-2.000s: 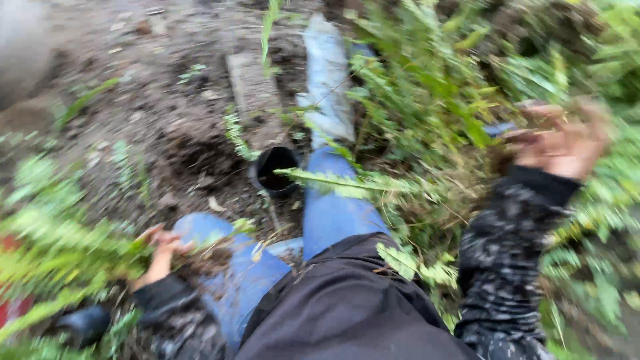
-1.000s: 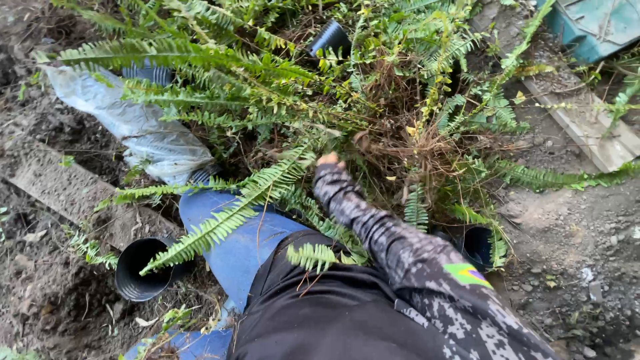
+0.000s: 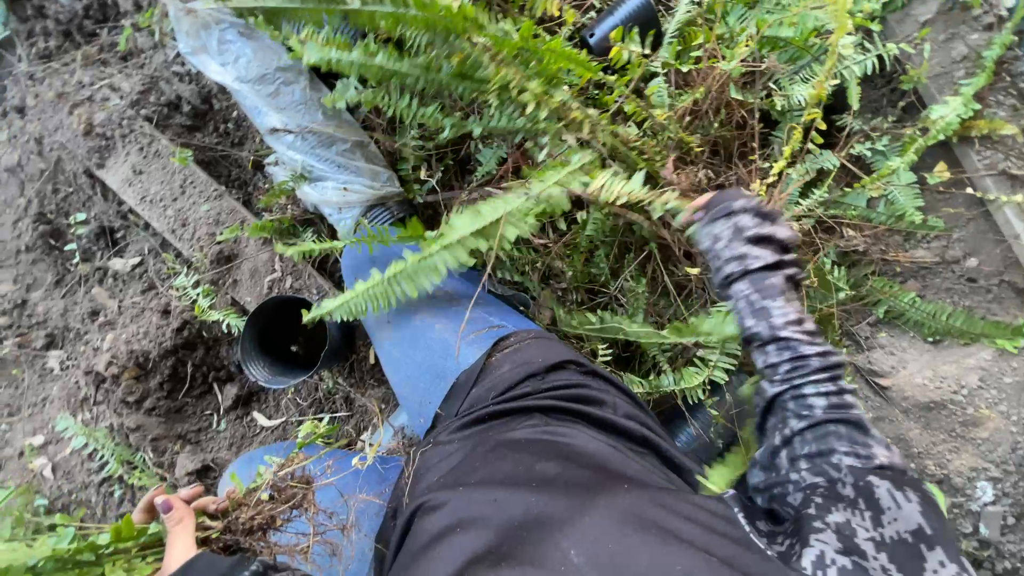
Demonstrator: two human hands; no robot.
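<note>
At the lower left, my left hand holds a bunch of fern fronds, its brown roots lying over my blue-clad knee. My right hand reaches into the large clump of ferns, mostly hidden by its camouflage sleeve and the fronds; whether its fingers are closed on a stem cannot be seen. A long fern frond arches from near that hand across my leg.
A black plastic pipe or pot opens beside my leg, near a soil-covered board. Clear plastic sheeting wraps a ribbed pipe. Another black pipe piece sits among ferns; a second board lies at right.
The view has shifted greatly. My left hand, out of view one second ago, shows again, now with rooted fern fronds. My right arm remains stretched into the fern clump.
</note>
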